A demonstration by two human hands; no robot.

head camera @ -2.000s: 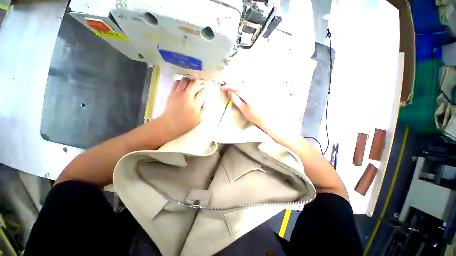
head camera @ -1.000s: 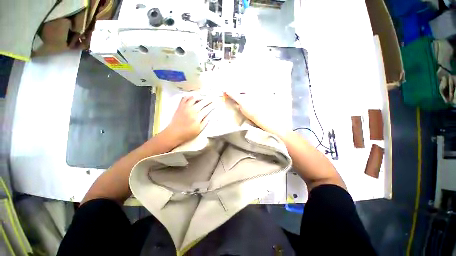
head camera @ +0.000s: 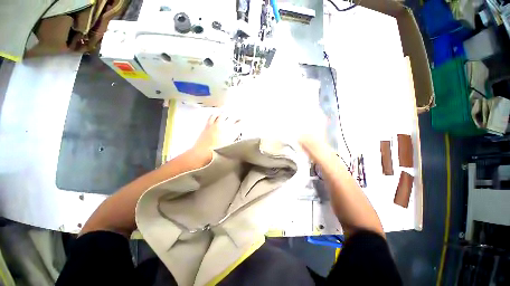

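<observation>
The beige bag body (head camera: 196,206) lies at the table's front edge with its mouth open toward me, a toothed zipper (head camera: 208,227) around the mouth and yellow tape on its lower edge. My left hand (head camera: 219,131) is at the bag's far left side below the white sewing machine head (head camera: 184,70). Its fingers are partly lost in glare. My right hand (head camera: 313,146) is right of the bag, over the bright bed, its fingertips washed out. I cannot tell whether either hand grips material. The needle area is mostly lost in glare.
Three red-brown patches (head camera: 404,149) lie on the right of the table, near thread snips (head camera: 361,170) and a black cord (head camera: 338,106). A cardboard box (head camera: 416,50) stands at the far right, a green crate (head camera: 452,100) beyond. Brown and beige pieces (head camera: 64,33) are at upper left.
My right hand has moved right, away from my left hand. The bag's right side has folded inward, and the bag mouth is narrower. The camera view has shifted.
</observation>
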